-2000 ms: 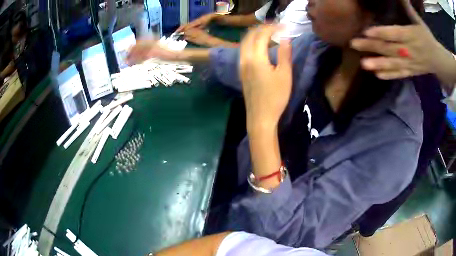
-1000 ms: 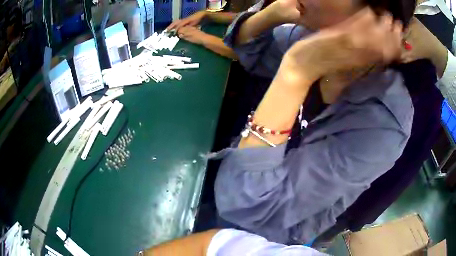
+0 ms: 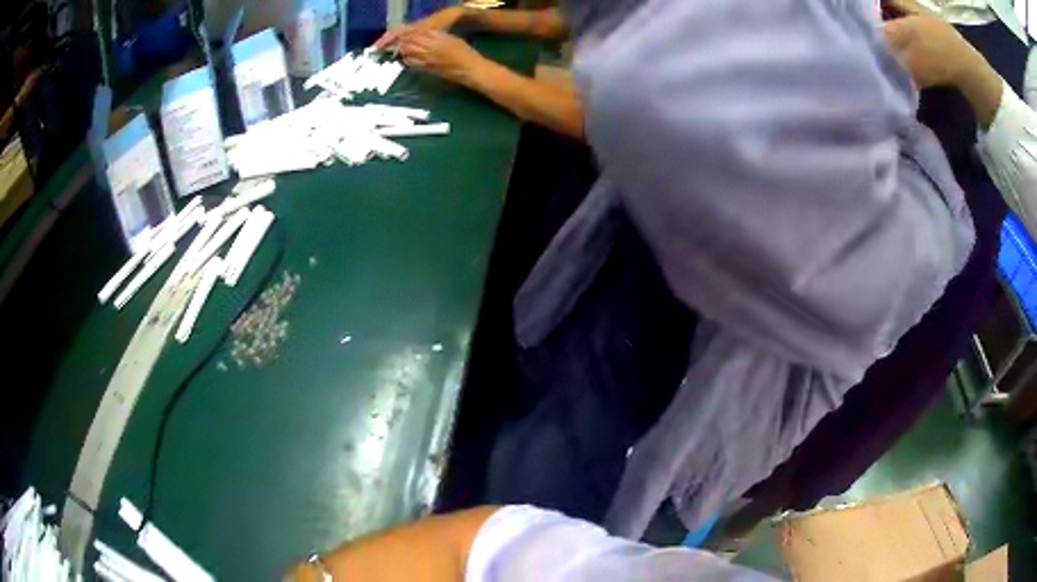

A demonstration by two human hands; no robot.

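My right forearm in a white sleeve crosses the bottom edge, with a band at the wrist; the hand is cut off below the picture. My left hand is out of view. Loose white sticks (image 3: pixel 166 541) lie at the bottom left on the dark green bench (image 3: pixel 341 262), beside a white heap (image 3: pixel 32 543) cut off by the corner. More slim white tube pieces (image 3: pixel 200 298) lie fanned out farther up. A cluster of small metal parts (image 3: pixel 262 324) lies right of them. A large overexposed white parts pile (image 3: pixel 307 139) lies beyond.
Light blue and white boxes (image 3: pixel 193 134) stand at the upper left. A black cable (image 3: pixel 171 412) curves over the bench. A seated neighbour in a grey-blue shirt (image 3: pixel 751 171) fills the right. Another person's hands (image 3: pixel 438 51) are at a small white pile. An open carton (image 3: pixel 876 534) is at the lower right.
The neighbour's raised hands have left view, and the grey-blue shirt now leans across the upper right. The bench things sit slightly higher and farther left. My forearm stays at the bottom edge.
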